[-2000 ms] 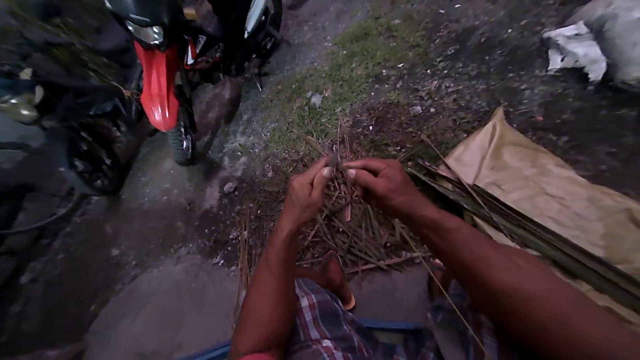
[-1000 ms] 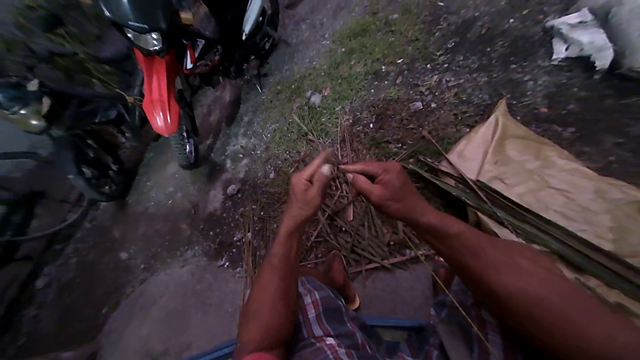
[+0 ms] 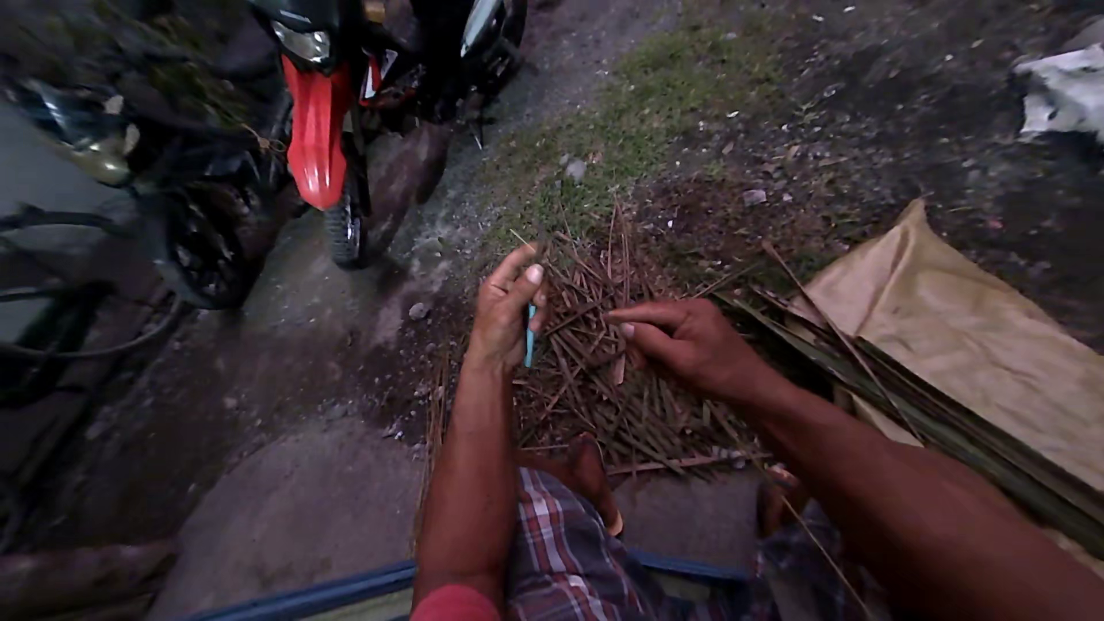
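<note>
My left hand (image 3: 509, 310) is closed around a small tool with a turquoise handle (image 3: 530, 336), likely a knife; its other end is blurred near my fingertips. To its right, my right hand (image 3: 681, 341) has thumb and forefinger pinched together, and whether a thin strip is between them cannot be made out. Under and between both hands lies a heap of dry brown leaf strips (image 3: 638, 414) on the ground. Long green palm leaf blades (image 3: 914, 397) lie to the right, passing beneath my right forearm.
A tan cloth or sack (image 3: 966, 319) is spread at the right. A motorcycle with a red front fender (image 3: 315, 138) stands at upper left, another motorcycle (image 3: 194, 241) left of it. A white crumpled sack (image 3: 1065, 95) lies at upper right. My sandalled foot (image 3: 595, 483) is beside the heap.
My hands, close together at the fingertips before, are now apart, with my right hand lower and to the right. The turquoise handle now shows below my left fingers.
</note>
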